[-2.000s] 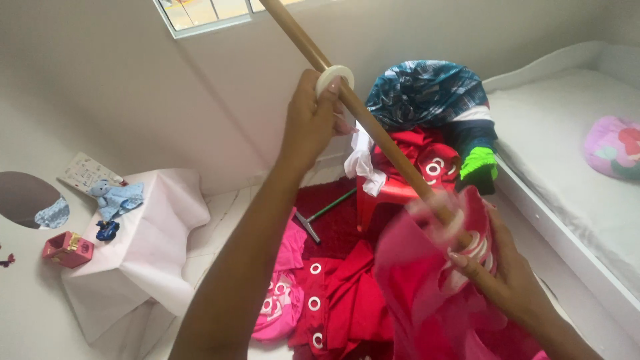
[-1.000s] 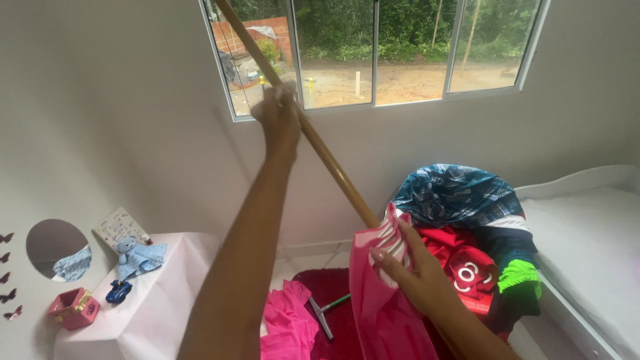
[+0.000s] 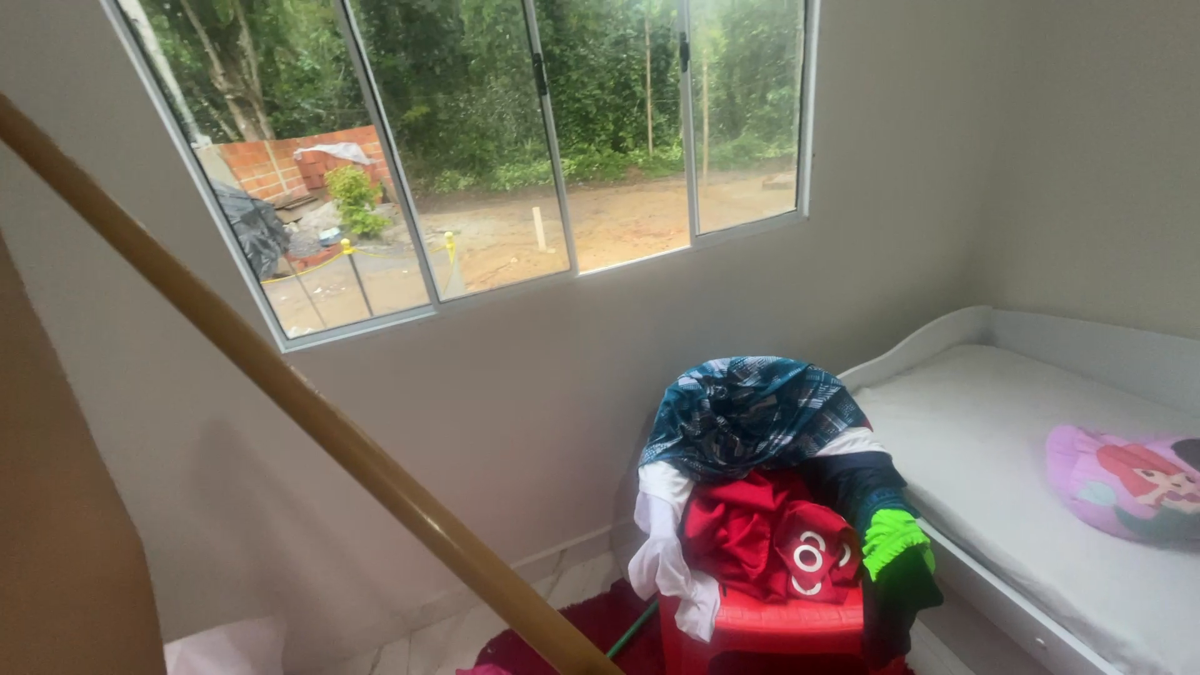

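Observation:
A wooden rod [image 3: 309,394] slants across the view from the upper left edge down to the bottom middle. Part of an arm [image 3: 66,487] fills the left edge, close to the camera; its hand lies outside the frame. My right hand is out of sight as well. A sliver of pink fabric [image 3: 485,669] shows at the bottom edge, left of the rod's lower end. Red fabric with white rings [image 3: 750,534] lies on the seat of a red plastic chair [image 3: 769,623], with dark, white and bright green clothes draped over its back.
Behind the rod is a wall with a metal-framed sliding window [image 3: 562,272]. A white bed [image 3: 994,450] with a pink printed cushion [image 3: 1125,483] stands at the right. A dark red rug [image 3: 600,623] and a green stick [image 3: 633,630] lie on the floor beside the chair. White cloth [image 3: 225,647] shows at bottom left.
The view has swung up and right, showing more of the window and bed. Both hands, earlier on the rod and the pink ringed fabric, have left the view.

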